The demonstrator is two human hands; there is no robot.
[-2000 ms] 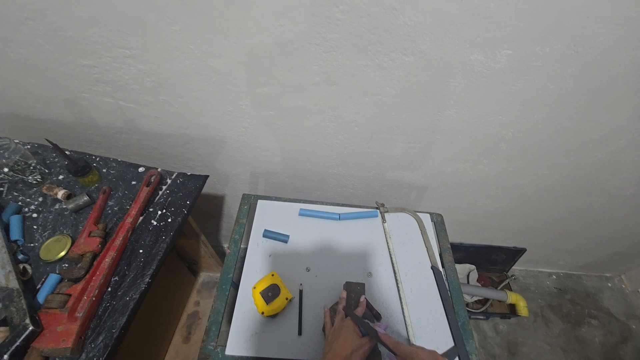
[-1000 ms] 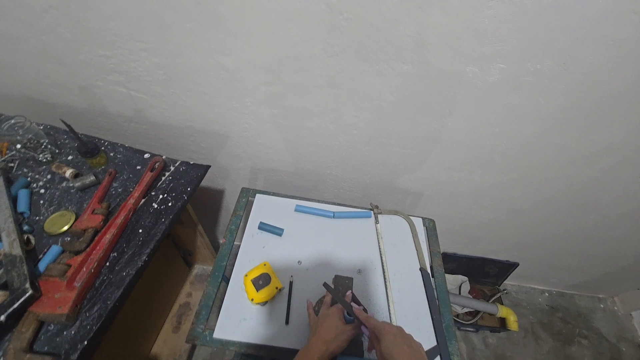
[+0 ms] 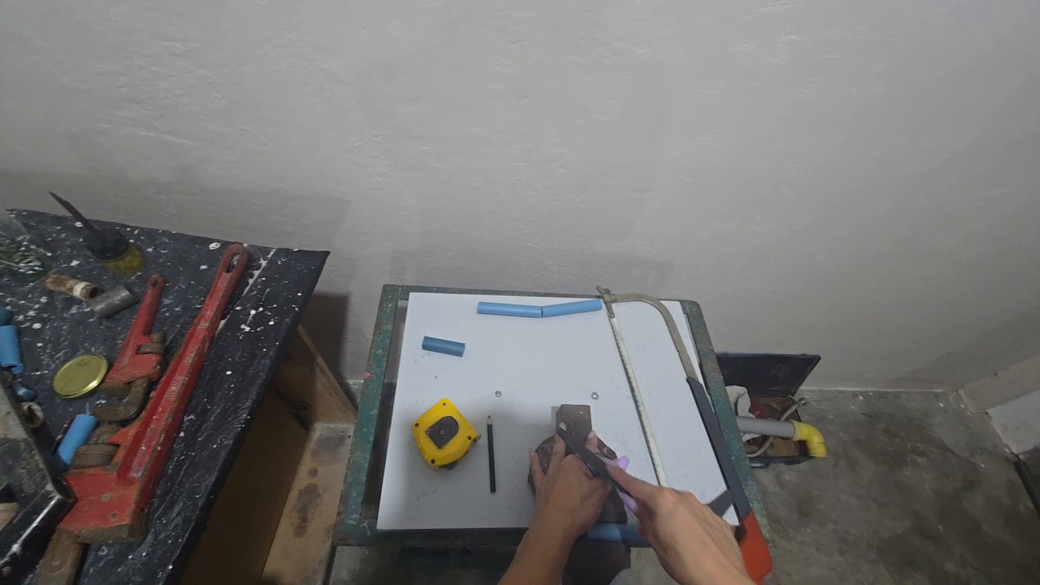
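My left hand (image 3: 569,491) rests with its fingers around a rusty dark metal block (image 3: 574,418), perhaps part of a small vise, on the white board (image 3: 528,366). My right hand (image 3: 682,528) grips a dark flat tool (image 3: 597,467), possibly a file or blade, which slants up and left across the left fingers. A lilac piece (image 3: 621,479) shows between the hands. Below them, a blue pipe (image 3: 613,532) is partly visible at the board's near edge. The block's lower part is partly covered by the hands. To the right lies a hacksaw (image 3: 700,366), its red-ended handle beside my right hand.
A yellow tape measure (image 3: 444,433) and black pencil (image 3: 491,455) lie left of the hands. Blue pipe pieces (image 3: 509,309) lie farther back. Red pipe wrenches (image 3: 175,390) rest on the dark table (image 3: 268,325) at left. A grey pipe with a yellow elbow (image 3: 810,439) is at right.
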